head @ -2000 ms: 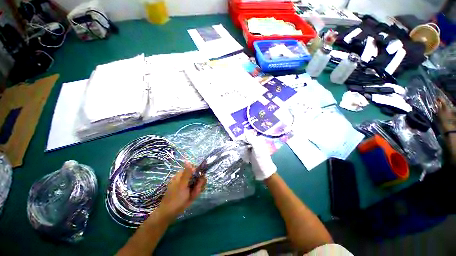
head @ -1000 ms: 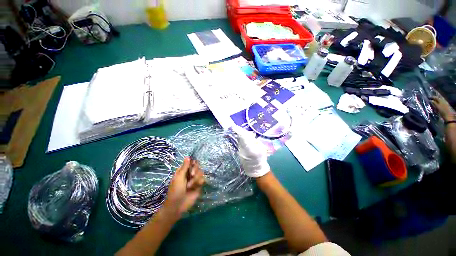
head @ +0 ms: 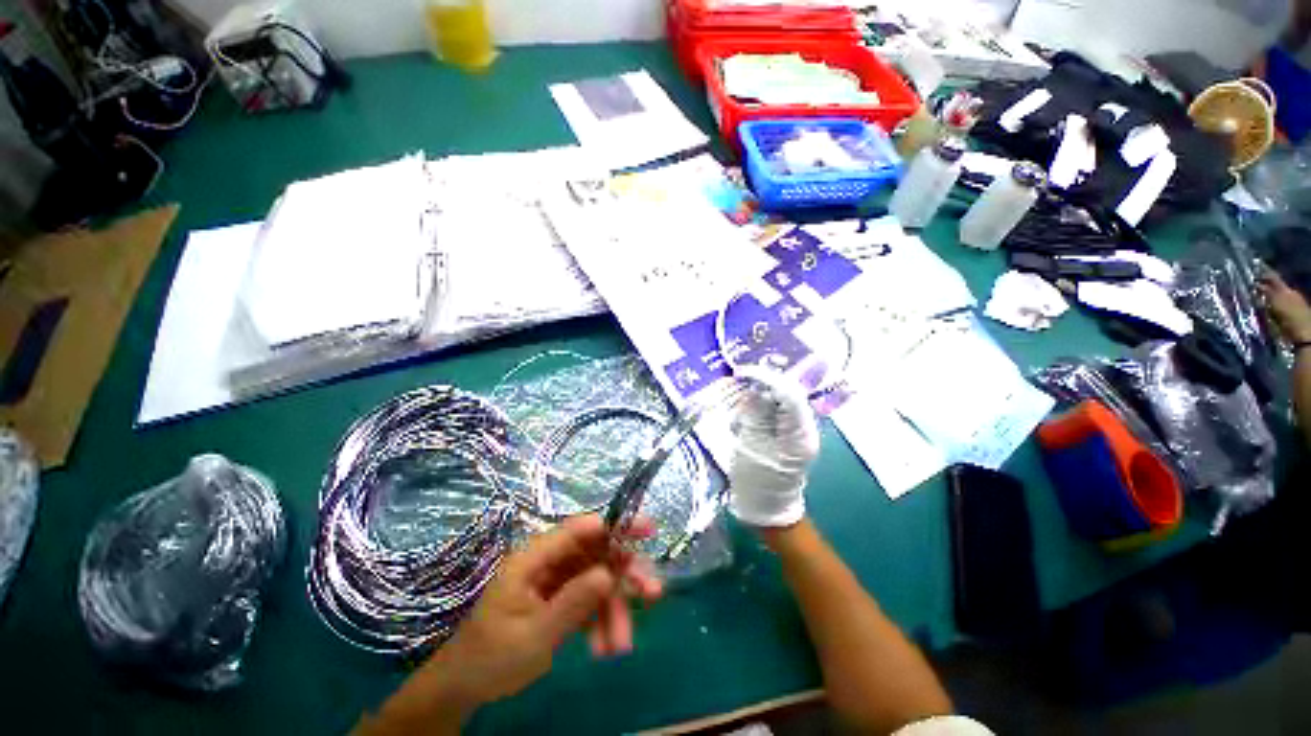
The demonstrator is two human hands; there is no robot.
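A large coil of shiny dark-silver cord point(head: 345, 539) lies on a clear plastic bag point(head: 590, 391) in front of me. Several thin cords form a smaller loop to its right. My bare left hand point(head: 582, 575) holds a bunch of these cords at the loop's lower side, fingers partly spread. My right hand point(head: 772, 446), in a white cotton glove, grips the cords' upper right part over the edge of the purple-printed sheet point(head: 719, 345). A thin single ring point(head: 848, 345) lies on the sheet, partly hidden by the glove.
A wrapped coil point(head: 180, 575) lies at far left. An open binder point(head: 345, 259) is behind the coils. Red point(head: 805, 86) and blue point(head: 820, 166) baskets stand at the back. A black flat object point(head: 992, 554) and orange-blue roll point(head: 1111, 472) lie right. A person's hand point(head: 1284, 306) shows far right.
The cords now show as a loop lifted between both hands. The gloved hand has moved a little right and turned. The left hand has moved right and opened its fingers somewhat.
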